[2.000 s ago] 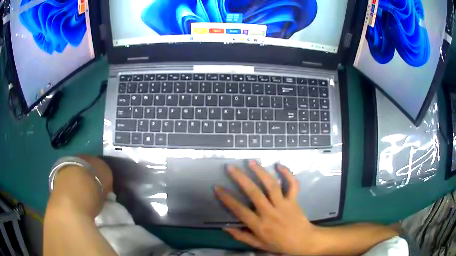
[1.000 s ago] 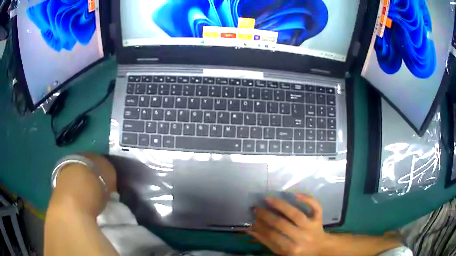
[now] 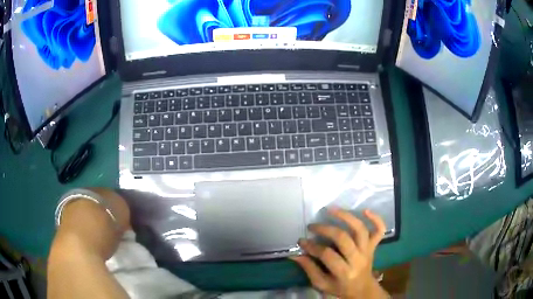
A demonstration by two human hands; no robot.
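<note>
An open laptop lies in front of me, its black keyboard (image 3: 254, 125) above a silver-grey palm rest (image 3: 158, 216) under shiny, wrinkled film. The touchpad (image 3: 248, 213) is uncovered by my hands. The main display (image 3: 140, 29) shows blue-swirl wallpaper and a small white test window (image 3: 254, 35) with coloured buttons. My right hand (image 3: 342, 251) is bare, fingers apart and bent, at the palm rest's lower right edge, holding nothing visible. My left hand (image 3: 111, 213) is bent inward beside the palm rest's left edge, a bracelet at the wrist; its fingers are hidden.
Lit side screens stand tilted at left (image 3: 58, 64) and right (image 3: 447, 58). A coiled black cable (image 3: 76, 160) lies left on the green mat (image 3: 29, 187). A closed filmed laptop (image 3: 467, 157) lies right, with a dark device edge beyond. Patterned fabric (image 3: 505, 251) shows at lower right.
My right hand has moved from the touchpad to the palm rest's lower right. My left hand stays beside the laptop. The test window's button colours differ from one second ago. The camera view has shifted slightly.
</note>
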